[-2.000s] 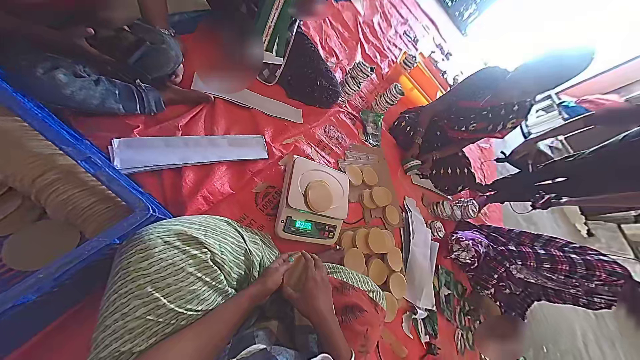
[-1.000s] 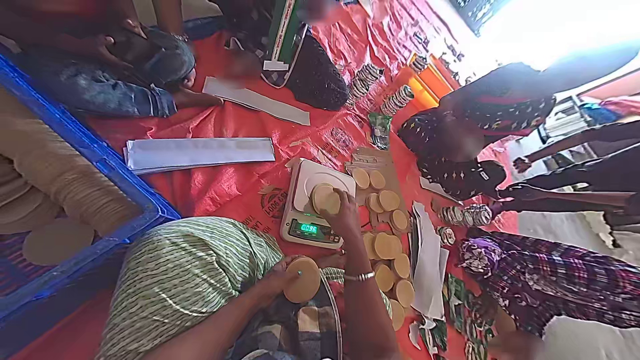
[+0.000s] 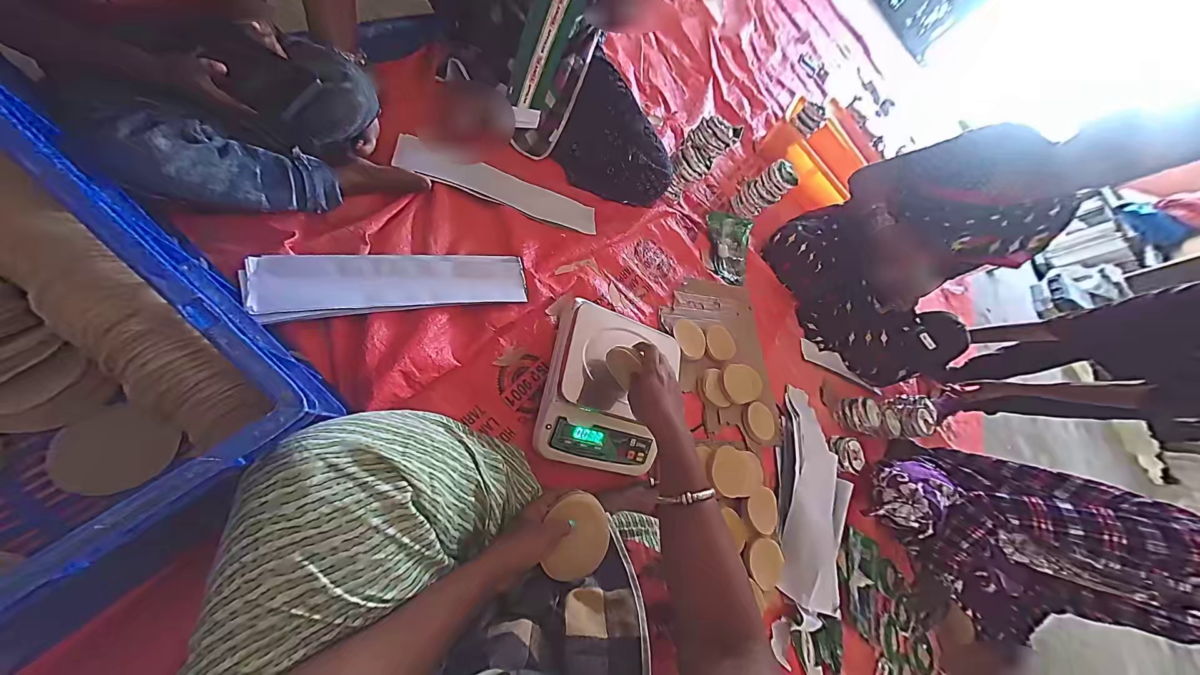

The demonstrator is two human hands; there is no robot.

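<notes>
My left hand holds a round tan disc above my lap, thumb over its face. Over the pan of a white digital weighing scale, my right hand, with a bangle at the wrist, grips the edge of another tan disc, which is tilted. Whether that disc still touches the pan cannot be told. The scale's green display is lit. Just right of the scale lie several small stacks of tan discs, some on a piece of cardboard.
A blue plastic crate of tan discs stands at left. White paper strips lie on the red tarpaulin. More sheets lie right of the discs. Other people sit at upper left and right. An orange container stands behind.
Two seconds ago both my hands were together over my lap; my right hand then moved to the scale. Since one second ago, the disc there has gone from flatter to tilted in my fingers.
</notes>
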